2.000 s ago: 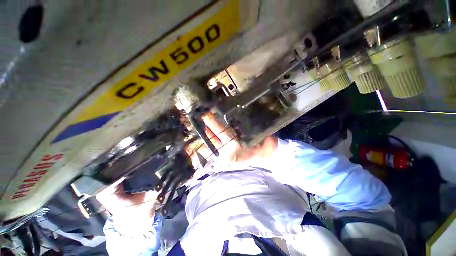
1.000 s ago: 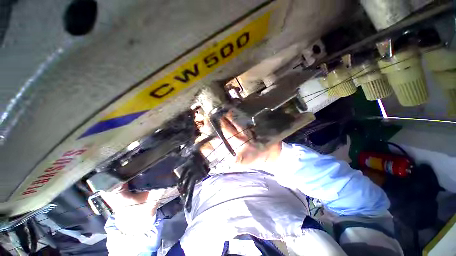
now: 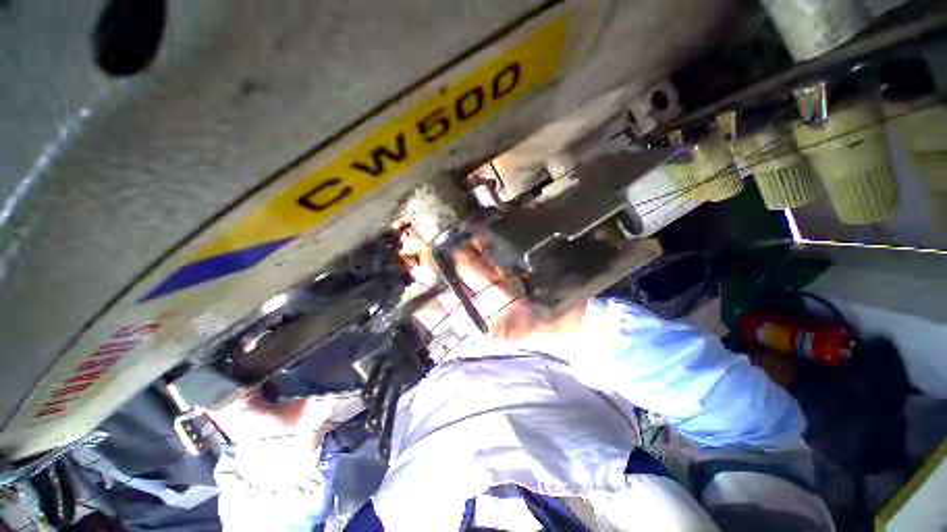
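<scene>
The grey-cream machine head (image 3: 343,114) with its yellow CW500 strip (image 3: 415,120) slants across the upper left. My right hand (image 3: 483,291) is under the head at the dark needle area (image 3: 441,223), fingers raised and bent. A thin dark bar (image 3: 460,289) crosses in front of the fingers; I cannot tell if it is held or part of the machine. My left hand (image 3: 275,410) is at the lower left, under the machine's metal edge, beside a dark flat surface (image 3: 327,369). Glare washes out both hands, and the machine hides part of the fingers.
Ribbed cream-yellow tension knobs (image 3: 846,171) line the upper right, with thin threads running past them. Black finger-like parts (image 3: 389,384) hang between my hands. A pale apron (image 3: 509,416) lies below. A red fire extinguisher (image 3: 800,339) is in the right background. Grey cloth (image 3: 135,473) lies lower left.
Over the two seconds, the machine head has shifted right and slightly up in view, mostly as the camera moved. My right hand stays at the needle area; my left hand stays lower left.
</scene>
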